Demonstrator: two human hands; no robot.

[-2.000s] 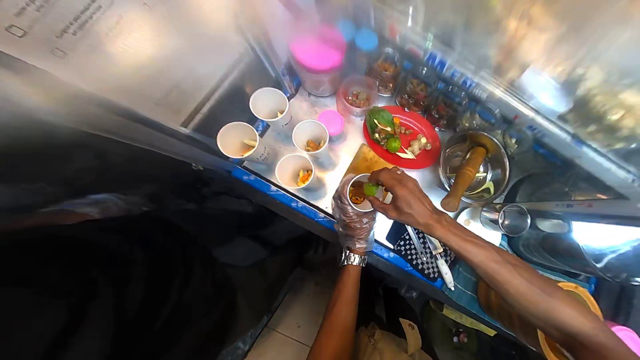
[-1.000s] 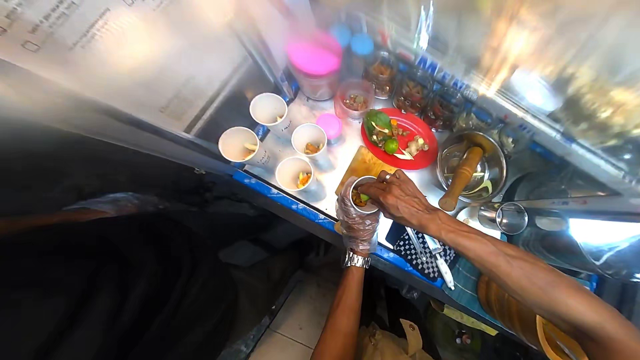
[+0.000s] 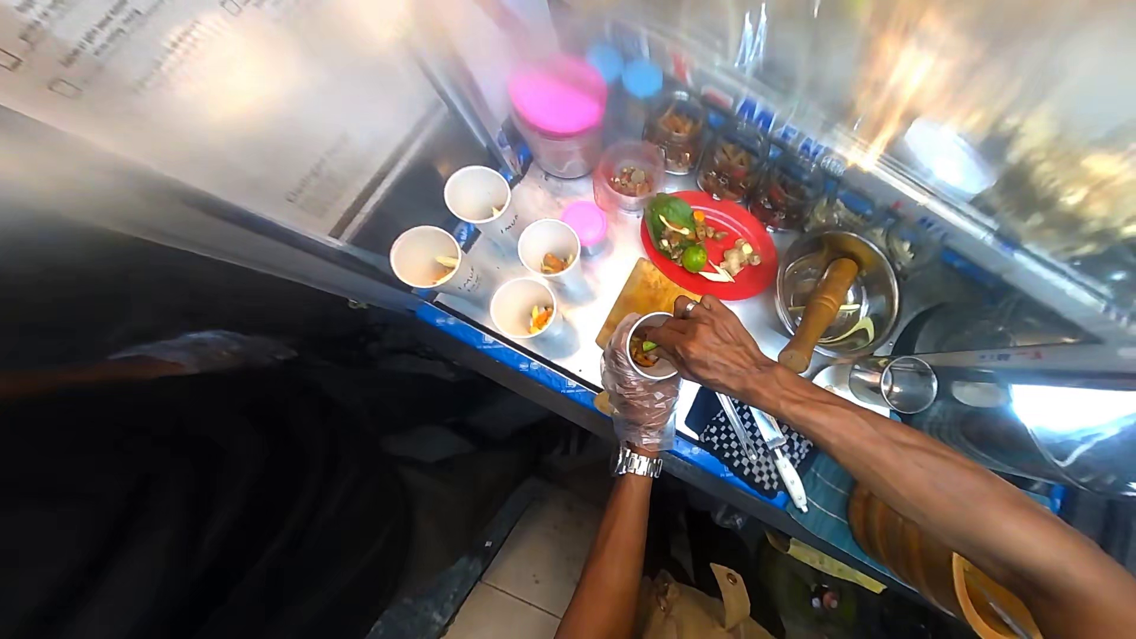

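Note:
My left hand (image 3: 641, 390), in a clear plastic glove, holds a white paper cup (image 3: 652, 362) upright over the counter's front edge. Orange and green pieces lie inside it. My bare right hand (image 3: 714, 342) is at the cup's rim, its fingertips partly inside; a small green piece shows beside them, and whether they grip it is unclear. Several other paper cups (image 3: 524, 321) stand to the left with pieces of food in them. Behind my hands are a wooden cutting board (image 3: 641, 286) and a red plate (image 3: 754, 248) with a green lime (image 3: 694, 258), leaves and chopped roots.
A steel bowl (image 3: 879, 266) with a wooden pestle (image 3: 821, 315) stands right of the plate. A knife (image 3: 790, 479) lies on a checkered cloth (image 3: 732, 448). Glass jars (image 3: 729, 169) and a pink-lidded container (image 3: 559, 115) line the back. At left is another person's gloved hand (image 3: 200, 349).
My right hand's fingers have moved down to the cup's opening. The green lime piece seen between them two seconds ago now shows only as a small bit at the cup.

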